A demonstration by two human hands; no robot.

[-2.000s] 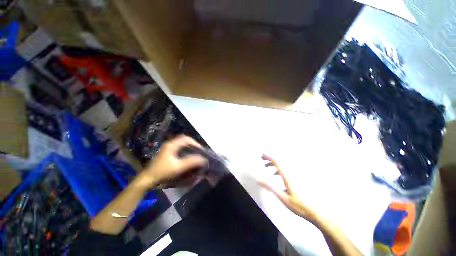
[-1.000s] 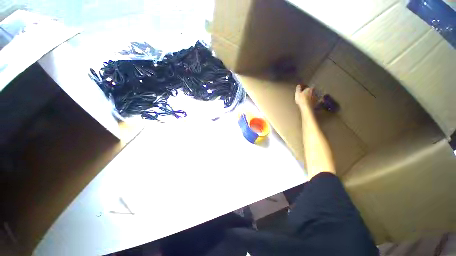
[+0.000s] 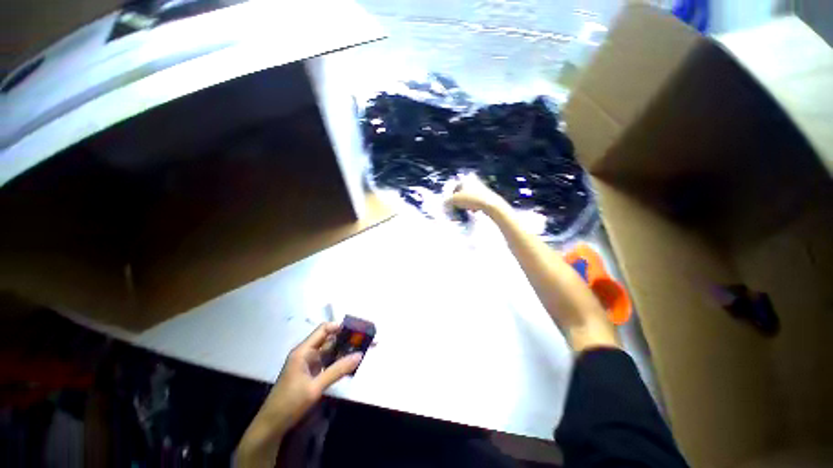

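My left hand (image 3: 306,377) holds a small black electronic device (image 3: 354,344) with a red-orange patch, over the front edge of the white table (image 3: 438,320). My right hand (image 3: 473,196) is at the near edge of the black cable pile (image 3: 475,146), which lies on clear plastic at the back. Something dark shows at the right fingertips, but blur and glare hide whether it is gripped.
A large open carton (image 3: 247,238) lies at the left with its dark mouth facing me. A tall open carton (image 3: 658,302) at the right has dark devices (image 3: 751,308) inside. Orange-and-blue rings (image 3: 610,298) stand on the table beside it.
The view has turned back from the right carton. My right hand has moved out of that carton to the cable pile. My left hand has come into view with a device.
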